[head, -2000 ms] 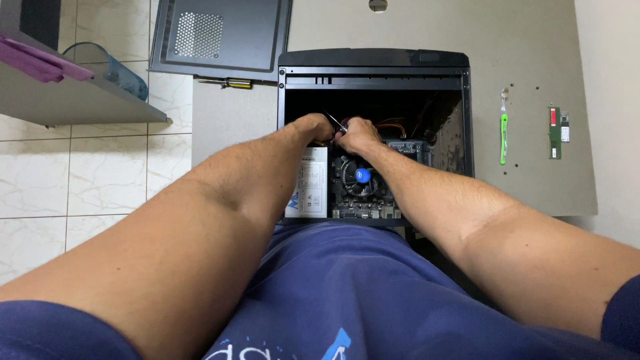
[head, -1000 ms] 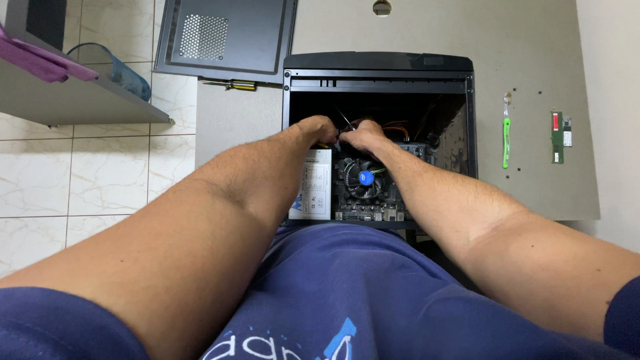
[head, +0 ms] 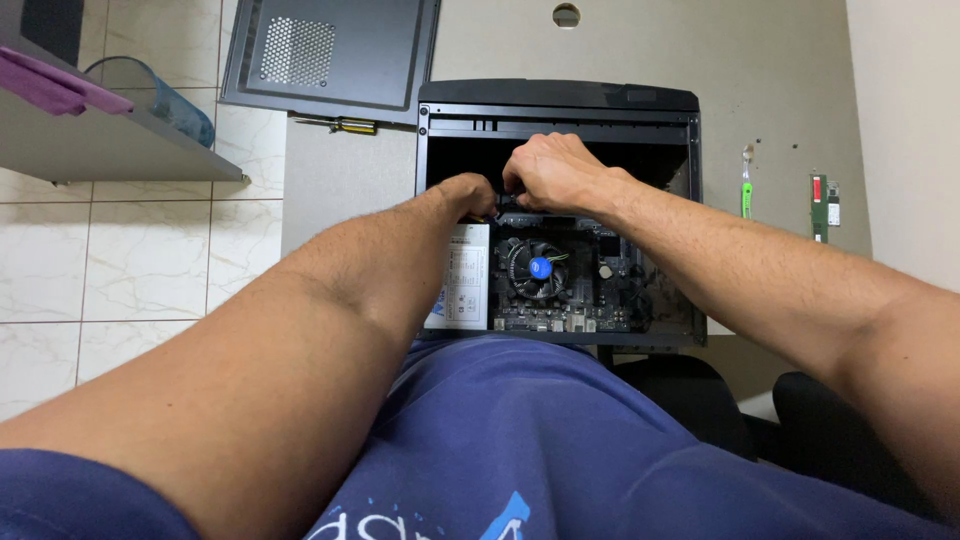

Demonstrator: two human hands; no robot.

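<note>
An uncovered black computer case [head: 559, 96] lies on the table in front of me. My left hand [head: 471, 196] is inside it, just above the power supply unit [head: 471, 274], fingers curled near some wires; what it holds is hidden. My right hand [head: 546, 174] is over the dark bay just right of it, thumb and fingers bent downward, their tips at a dark spot by the upper edge of the motherboard [head: 581, 247]. Whether anything is between them I cannot tell. Below the hands sits the CPU cooler fan [head: 540, 268] with its blue hub.
A black side panel [head: 337, 60] lies at the upper left, a yellow-black screwdriver [head: 352, 126] by its edge. On the right are a green-handled brush [head: 746, 196], a green RAM module [head: 817, 206], a small card [head: 833, 204] and loose screws. A black chair is below the table edge.
My right hand has lifted and moved a little apart from my left hand. The thin metal tool seen between the hands earlier no longer shows. More of the motherboard is in sight.
</note>
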